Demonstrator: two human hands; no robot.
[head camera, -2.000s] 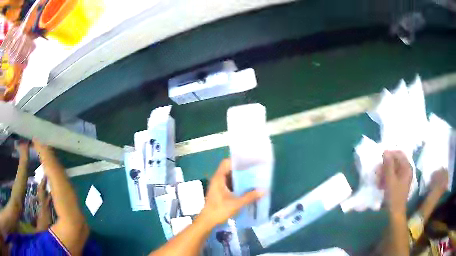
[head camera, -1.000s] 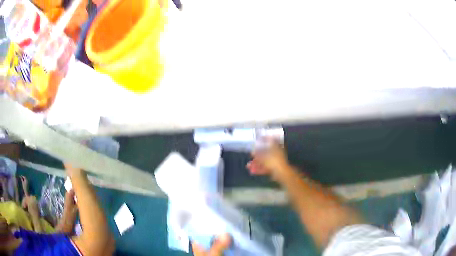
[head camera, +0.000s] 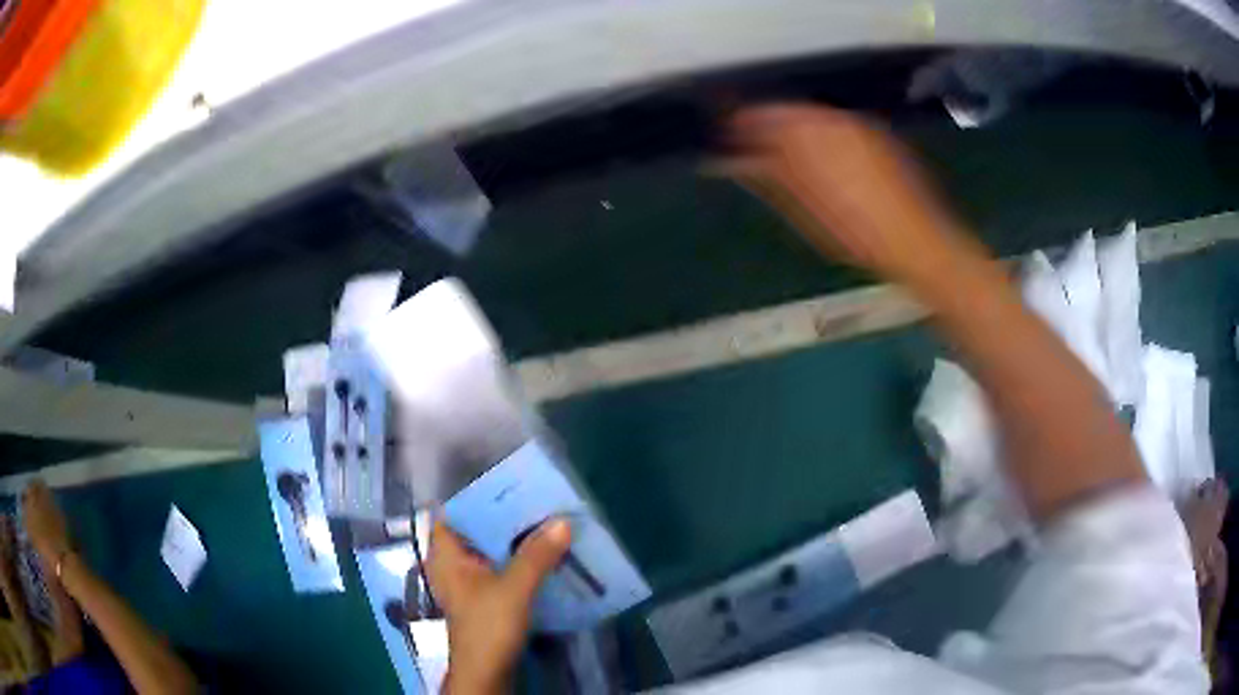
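Note:
My left hand (head camera: 492, 591) grips a pale blue and white carton (head camera: 544, 509) at the lower middle, thumb on its printed face. A long white flap or sleeve (head camera: 449, 373) extends from it up and left. My right hand (head camera: 802, 156) is blurred over the dark green belt, fingers pointing left; no held thing shows clearly. Other printed cartons (head camera: 356, 428) stand close together left of my left hand. One printed carton (head camera: 781, 597) lies on the green bench at lower right, partly behind my sleeve.
A blurred carton (head camera: 442, 197) is on the belt at upper left. White wrapped products (head camera: 972, 448) are piled at right, partly behind my arm. A pale rail (head camera: 720, 340) edges the belt. A white slip (head camera: 182, 547) lies at left. Other people's arms show at both sides. A yellow-orange tub (head camera: 102, 82) is top left.
The view has tilted down. My right hand, earlier at a carton on the belt, is now apart from the carton there. My left hand still holds its carton, its printed face now clearer.

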